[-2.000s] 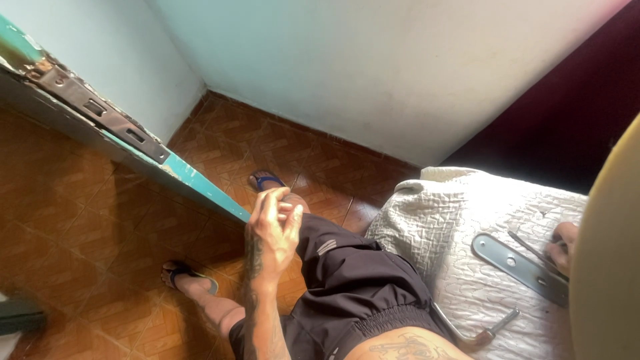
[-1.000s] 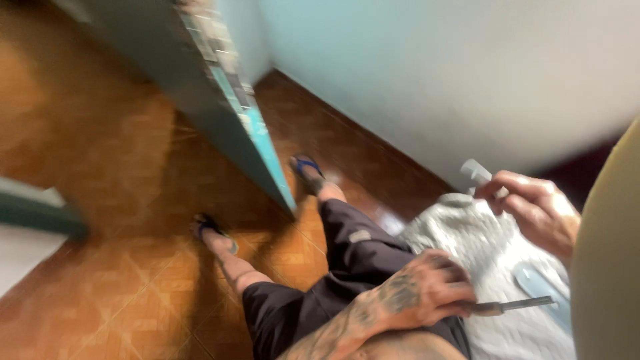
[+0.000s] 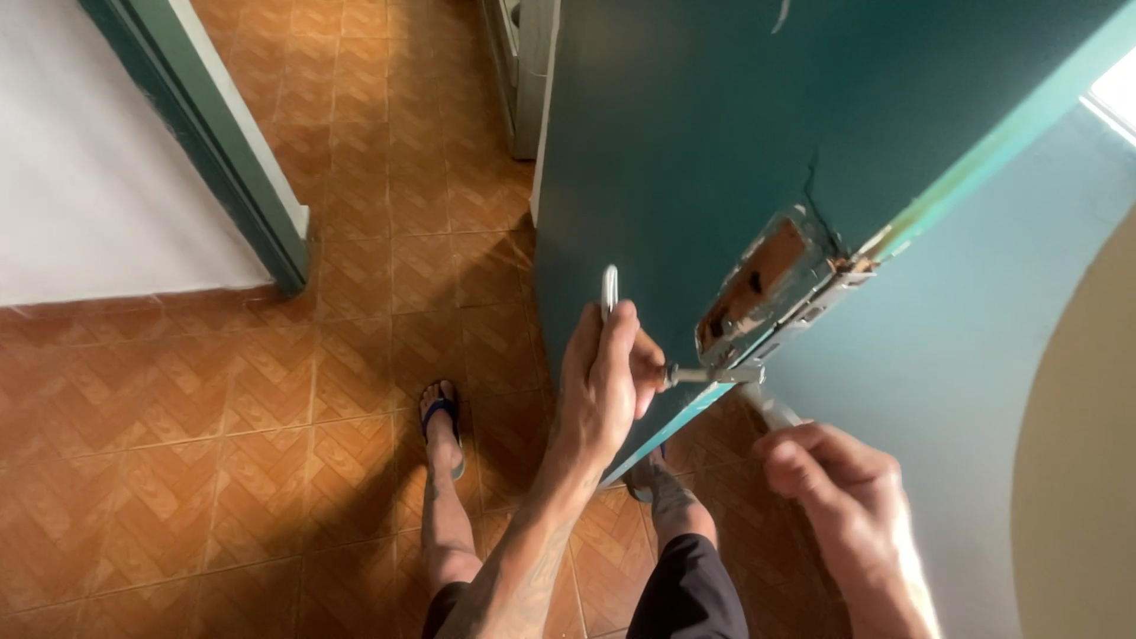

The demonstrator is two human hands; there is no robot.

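Observation:
My left hand [image 3: 608,382] grips a metal door lever handle [image 3: 610,288], whose upper end sticks up past the fingers. From that hand a metal spindle [image 3: 710,375] points right, near the lower part of the lock area. My right hand [image 3: 839,470], on the other side of the door edge, holds a second pale metal handle [image 3: 772,408], its end close to the spindle's tip; whether they touch I cannot tell. Just above stands the teal door [image 3: 666,160], with a bare wood patch [image 3: 765,271] on its face and a mortise lock faceplate [image 3: 809,311] in its chipped edge.
A green door frame [image 3: 257,204] and white wall [image 3: 115,177] stand at the left. Orange patterned floor tiles [image 3: 257,461] lie below, with my sandalled feet on either side of the door's lower corner. A pale piece of furniture [image 3: 530,89] is at top centre.
Both hands have moved from beside the fabric-covered surface to the door's edge, carrying the metal parts. The view has swung strongly to the door. Two seconds ago my left hand held nothing visible.

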